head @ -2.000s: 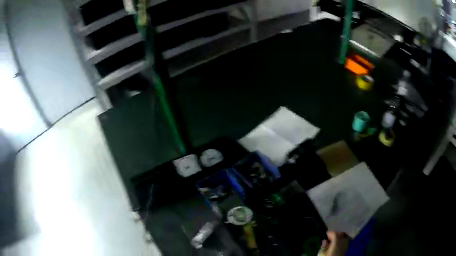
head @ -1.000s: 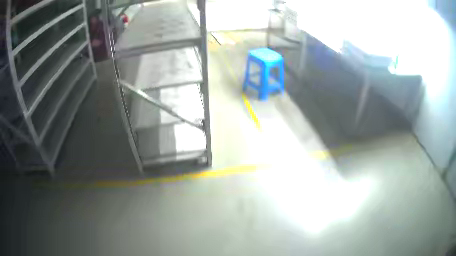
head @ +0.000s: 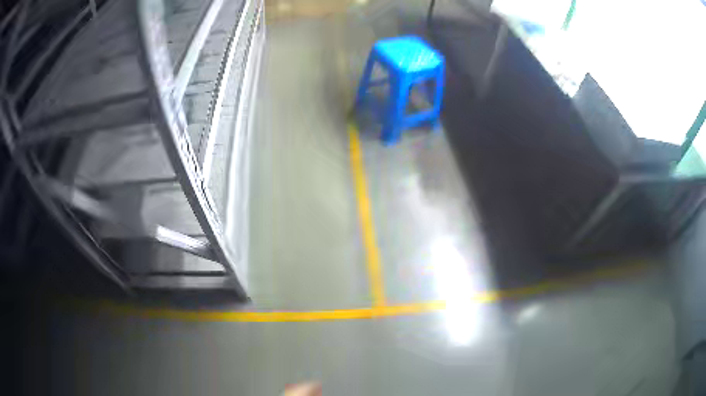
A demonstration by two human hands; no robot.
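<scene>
A small, blurred bit of a bare hand shows at the bottom edge, left of centre. It is cut off by the frame, and I cannot tell which of my hands it is or whether it holds anything. No other part of my hands is in view. A blue plastic stool [head: 414, 58] stands upright on the floor ahead, near the top centre.
A grey metal shelf rack [head: 190, 166] stands at the left. Yellow lines [head: 364, 209] cross the grey floor [head: 298, 193] and meet ahead. A bench or table edge [head: 658, 174] with green posts is at the upper right, in bright glare. A dark shadowed strip lies beside it.
The view has turned from the dark bench and the hand-held white sheet to the floor aisle. The rack and stool are now closer. A bit of hand has appeared at the bottom.
</scene>
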